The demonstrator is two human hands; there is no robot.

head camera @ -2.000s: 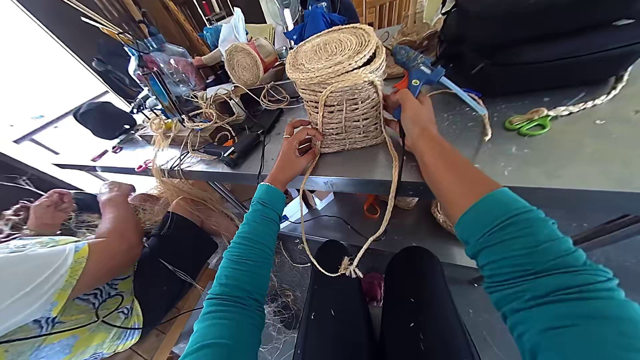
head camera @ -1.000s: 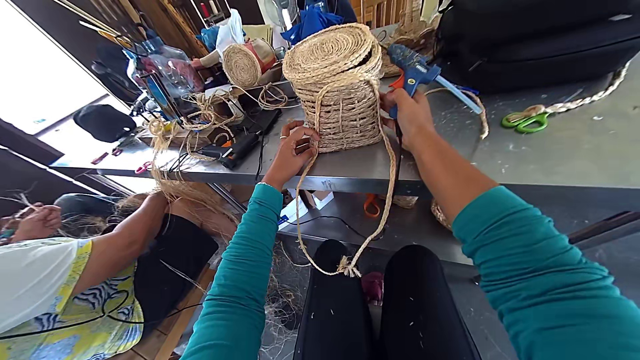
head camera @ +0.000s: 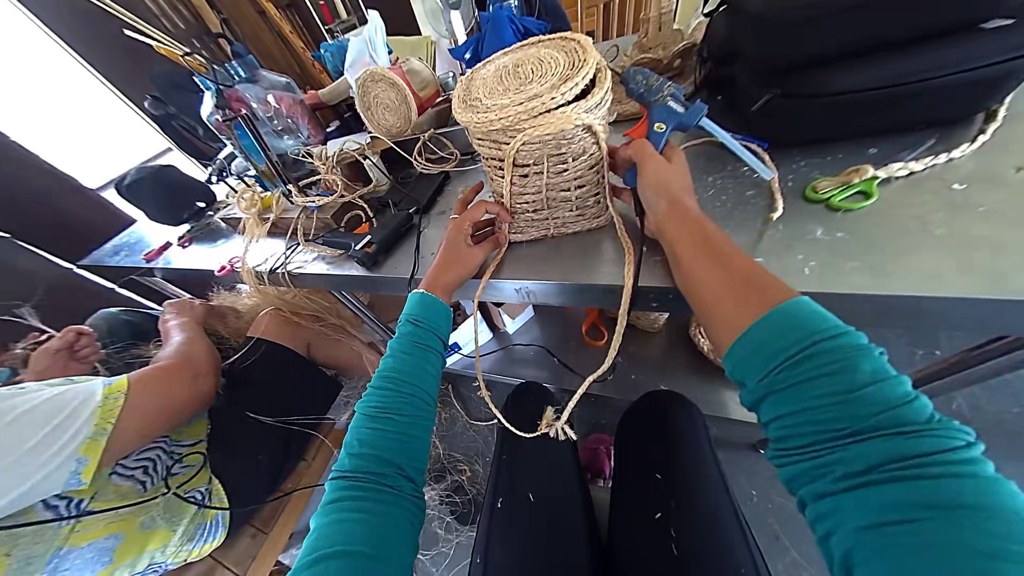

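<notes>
A lidded basket of braided natural fibre stands near the front edge of the metal table. From its upper part a fibre cord hangs in a long loop past the table edge, ending in a frayed knot above my knees. My left hand pinches the cord at the basket's lower left side. In my right hand is a blue hot glue gun with an orange trigger and a glue stick in its rear; this hand is close against the basket's right side. The gun's nozzle is partly hidden behind the basket.
Green-handled scissors and a braid lie at right before a black bag. A black glue gun, loose cords and a coiled round piece are at left. A person sits at left with fibres. A shelf runs below.
The person at left has moved their hands about. My hands, the glue gun and the basket show no plain change of place.
</notes>
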